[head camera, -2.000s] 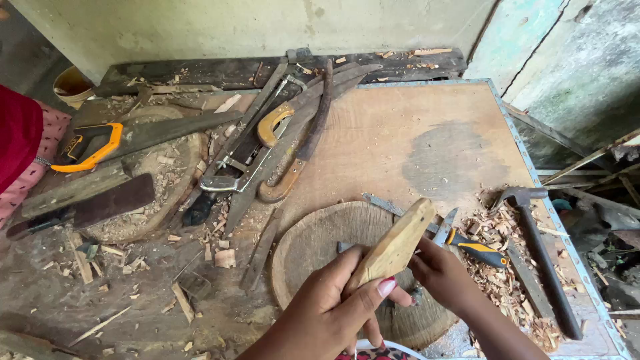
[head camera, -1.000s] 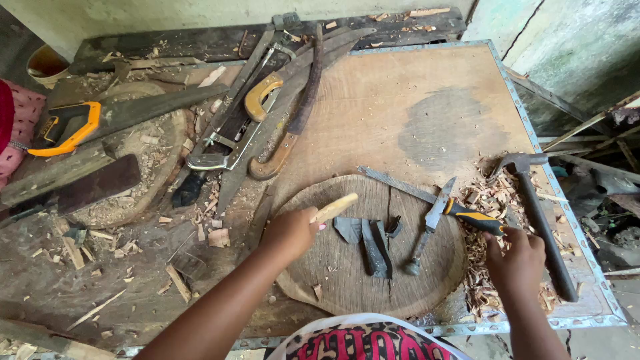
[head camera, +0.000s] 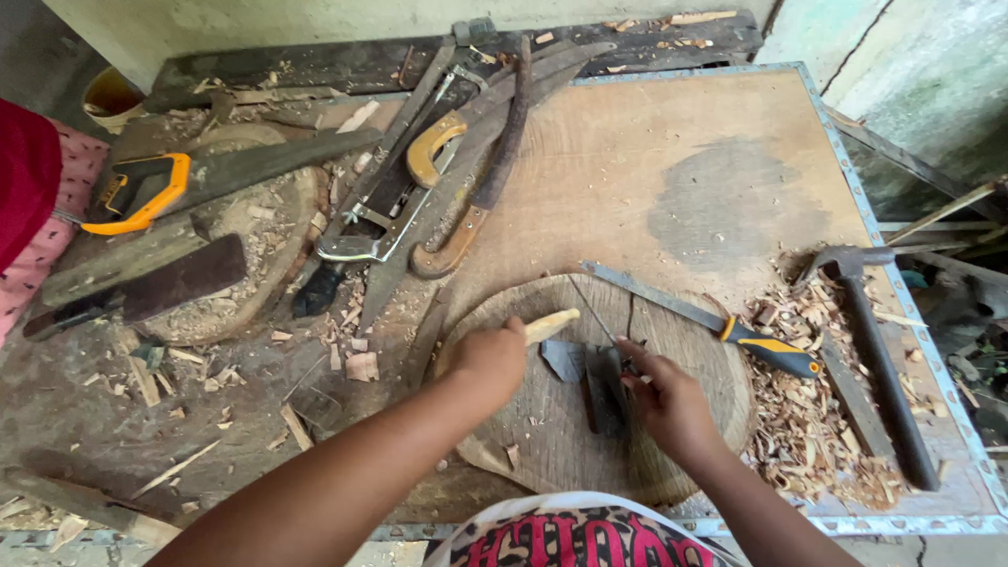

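My left hand grips a pale carved piece of wood, its tip pointing right over a round wood slab. My right hand holds a thin-bladed knife, the blade pointing up and left toward the wood piece but apart from it. Beneath and between the hands, dark flat pieces lie on the slab; my right hand partly hides them. A file with a yellow and black handle rests across the slab's upper right edge.
A claw hammer lies at the right beside wood shavings. Upper middle are a hacksaw and a curved wooden-handled blade. At the left, a handsaw and a cleaver-like blade lie on another slab, near a person's clothing.
My right hand has moved left from beside the file's handle and has taken up the knife, which lay on the slab. My left hand still holds the wood piece.
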